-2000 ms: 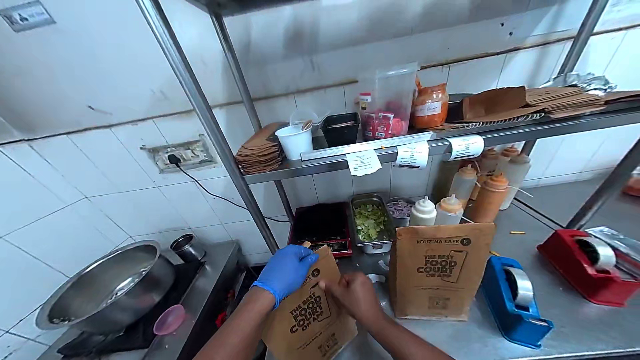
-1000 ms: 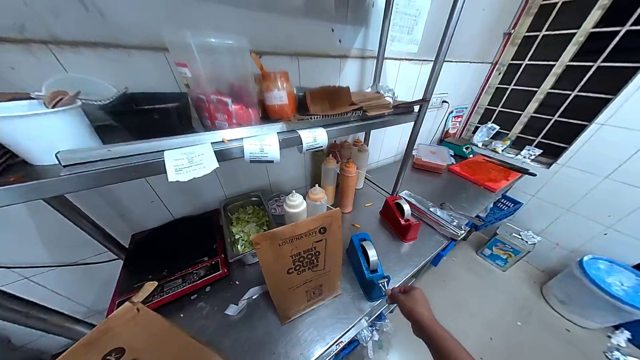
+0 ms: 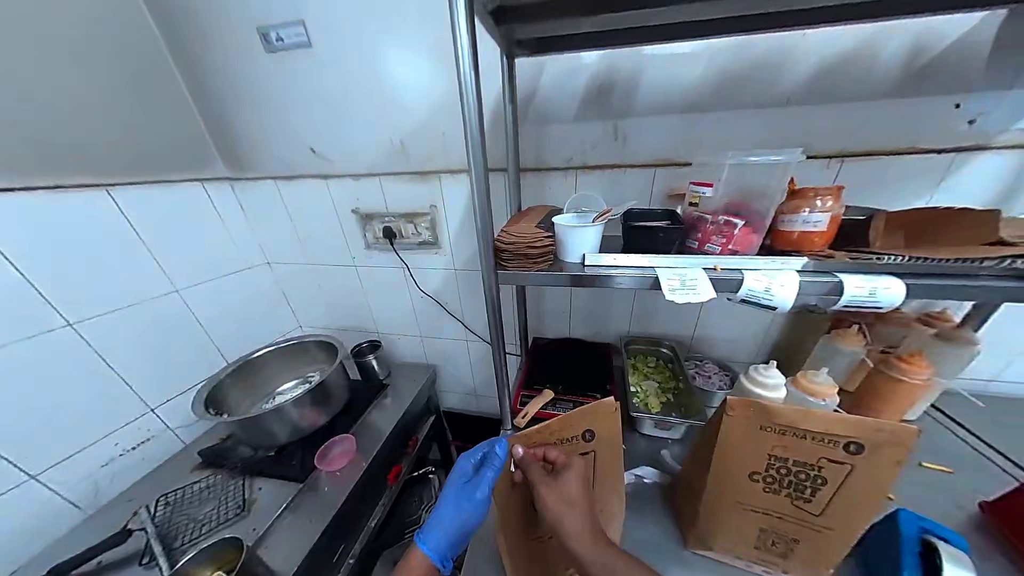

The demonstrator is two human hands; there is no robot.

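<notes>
A printed brown paper bag (image 3: 604, 472) stands in front of me on the steel counter. My left hand (image 3: 466, 500), in a blue glove, grips its upper left edge. My bare right hand (image 3: 556, 492) is at the same edge, its thumb and fingertips pinched close to the gloved fingertips; a small pale bit shows between them, too small to name surely. A wooden piece (image 3: 534, 408) sticks up behind the bag's top edge. To the right stands a second printed paper bag (image 3: 792, 488), upright. A blue tape dispenser (image 3: 912, 540) is at the lower right.
Behind the bags are a red and black cooktop (image 3: 568, 368), a steel tray of chopped greens (image 3: 654, 384), a bowl of sliced onions (image 3: 710, 376) and several squeeze bottles (image 3: 760, 382). A shelf (image 3: 592, 276) runs above. A large steel pot (image 3: 280, 392) stands on the left counter.
My right hand has moved from beside the blue tape dispenser to the left bag's top edge. The view swung right, then back left. My gloved hand, out of view a second ago, shows again at the bag.
</notes>
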